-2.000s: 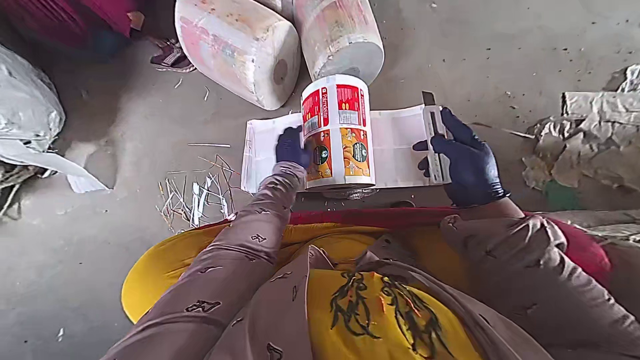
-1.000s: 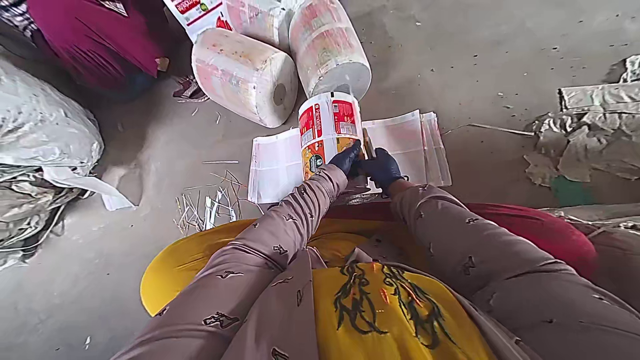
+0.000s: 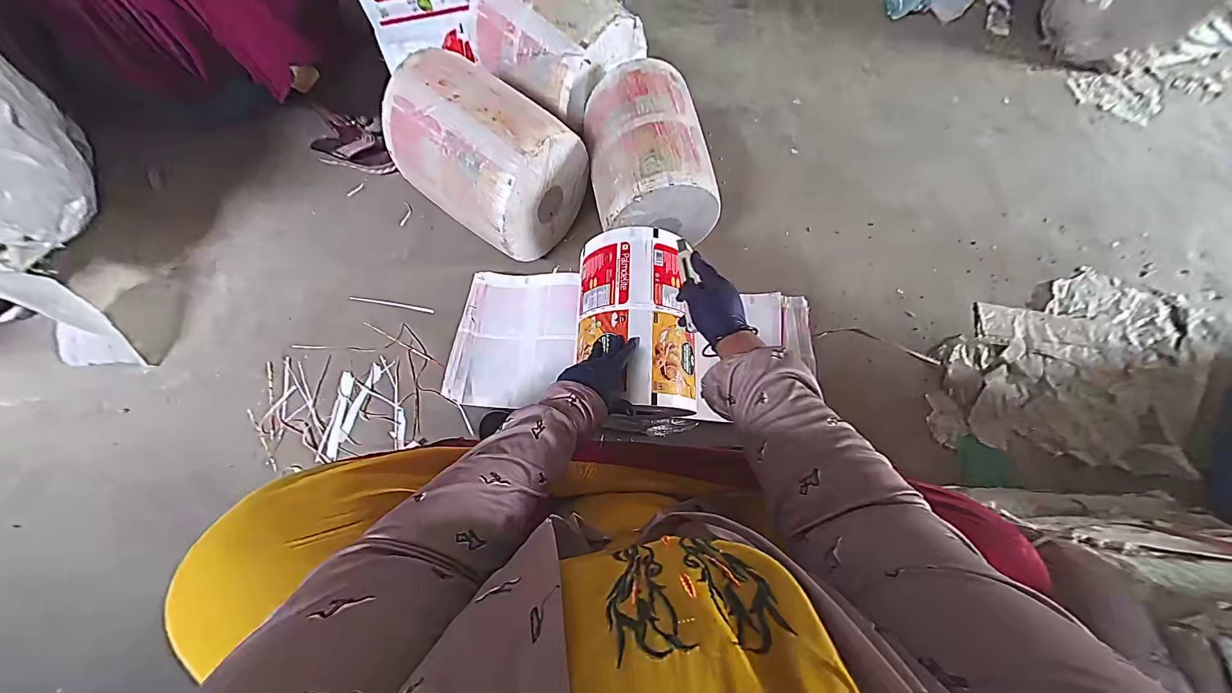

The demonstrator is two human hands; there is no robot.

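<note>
A roll of printed plastic film point(image 3: 637, 318), red, white and orange, lies in front of me across white film sheets point(image 3: 515, 337) that spread out on both sides of it. My left hand point(image 3: 604, 373), in a dark blue glove, rests on the roll's lower left part; whether its fingers grip the film is unclear. In my right hand point(image 3: 714, 303), also gloved, is a small pale cutter point(image 3: 686, 265), held at the roll's upper right edge. Its blade is too small to make out clearly.
Several wrapped film rolls point(image 3: 486, 154) lie beyond. Thin offcut strips point(image 3: 351, 404) litter the concrete floor at left, crumpled sheets point(image 3: 1078, 375) lie at right. Another person's foot in a sandal point(image 3: 356, 149) is at upper left, near a large white sack point(image 3: 38, 164).
My hands were together at the roll's lower right a second ago. Now the right is at its upper right edge and the left is on its lower left.
</note>
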